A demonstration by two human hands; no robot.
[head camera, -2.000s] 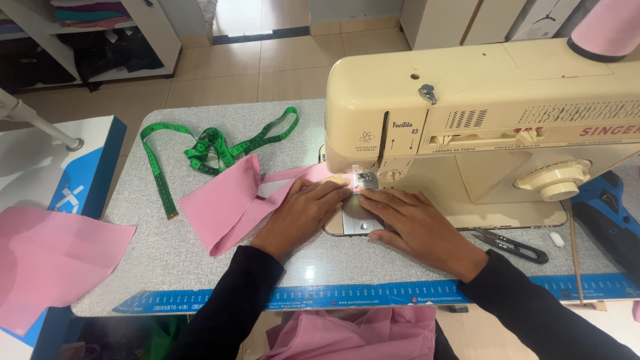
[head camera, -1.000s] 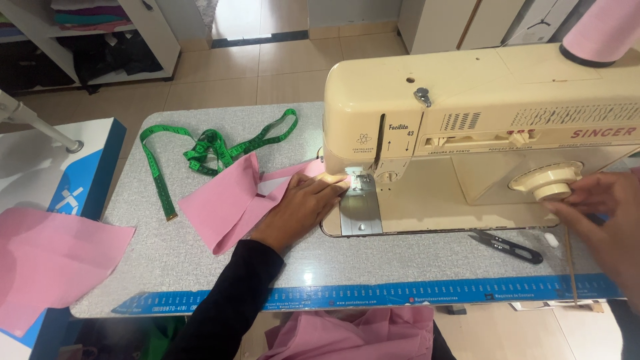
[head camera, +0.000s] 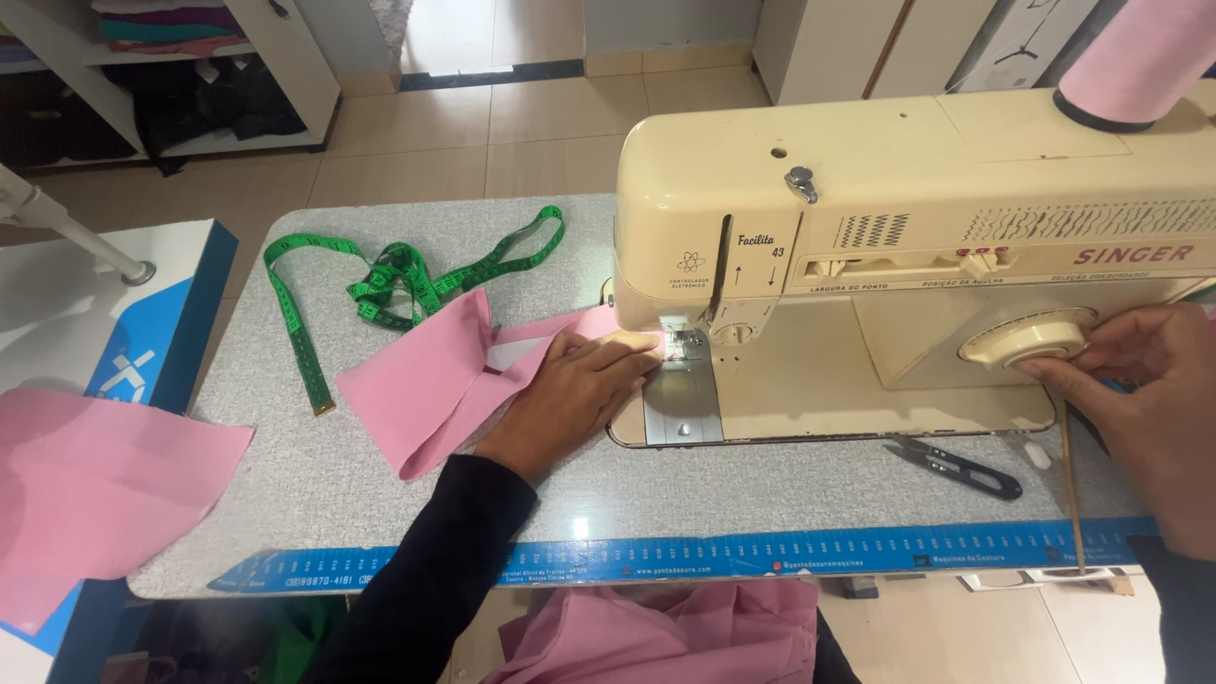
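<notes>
A cream Singer sewing machine [head camera: 912,142] stands on a speckled grey table. Its lamp lights the presser foot [head camera: 680,344], where the end of a folded pink cloth [head camera: 418,375] lies. My left hand [head camera: 579,389] rests on that cloth, fingers together, just left of the foot, pressing it down. On the machine's right side my right hand [head camera: 1130,370] grips the round cream stitch dial [head camera: 1026,344] between thumb and fingers. Below the machine lie black thread snips [head camera: 955,467]. A pink thread cone [head camera: 1130,71] stands on top of the machine.
A green tape measure [head camera: 399,285] lies in loops behind the cloth. A blue ruler strip [head camera: 703,553] runs along the near table edge. Another pink cloth piece [head camera: 104,484] lies on the left surface. More pink cloth [head camera: 665,636] is bunched below the table edge.
My right hand has gone from the cloth near the presser foot to the dial at the right and now holds it. My left hand has stayed on the cloth.
</notes>
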